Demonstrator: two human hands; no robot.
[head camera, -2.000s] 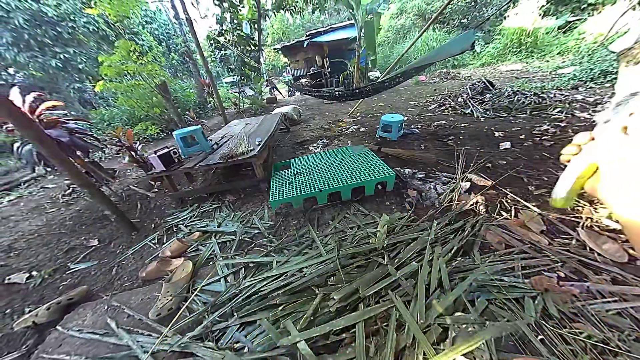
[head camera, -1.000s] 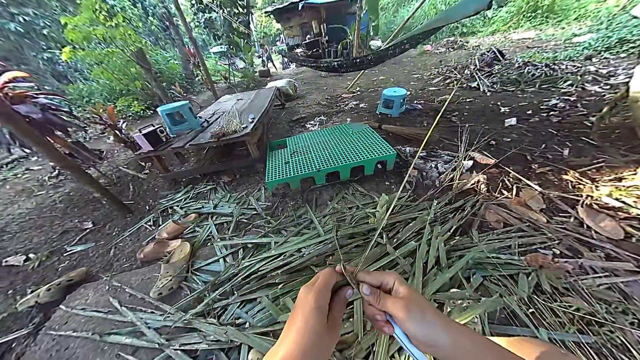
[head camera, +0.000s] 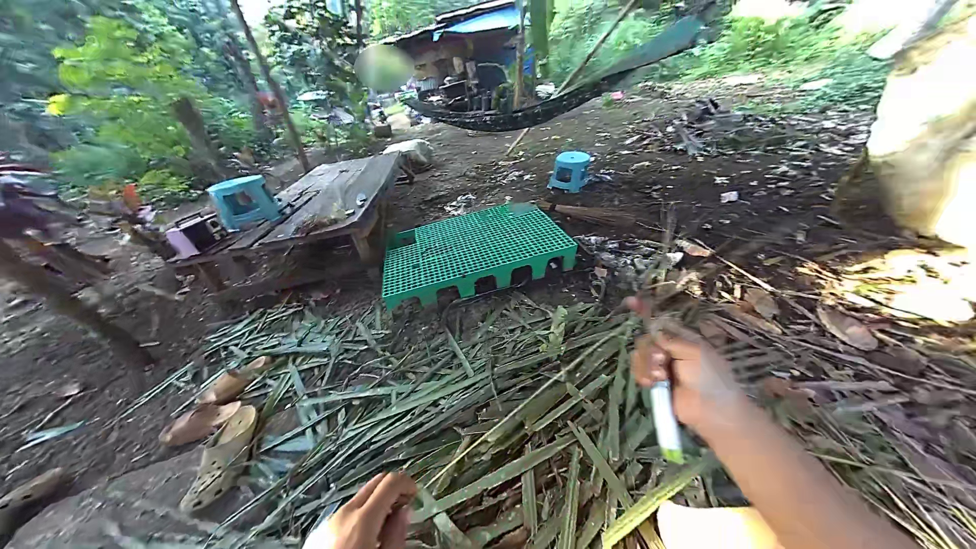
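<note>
My right hand (head camera: 686, 374), blurred, is closed around a tool with a white handle (head camera: 666, 419), whose green-tipped end points down; its other end is too blurred to make out. Under that hand lie cut strips of palm leaf (head camera: 488, 427), heaped across the ground. Low in the view, my left hand (head camera: 374, 511) hangs over the near strips with curled fingers; whether a thin strip is between them cannot be told. A long thin strip (head camera: 526, 412) slants up from beside the left hand toward the right one.
A green plastic slatted platform (head camera: 480, 252) lies beyond the strips. Left of it stands a low wooden table (head camera: 328, 198) with a blue stool (head camera: 244, 202); another blue stool (head camera: 569, 171) is farther back. Clog shoes (head camera: 223, 457) lie at left. A hammock (head camera: 526, 114) hangs behind.
Both hands, absent from the oldest frame, were together at a thin strip one second ago. Now they are apart, the right farther up and to the right, the left lower.
</note>
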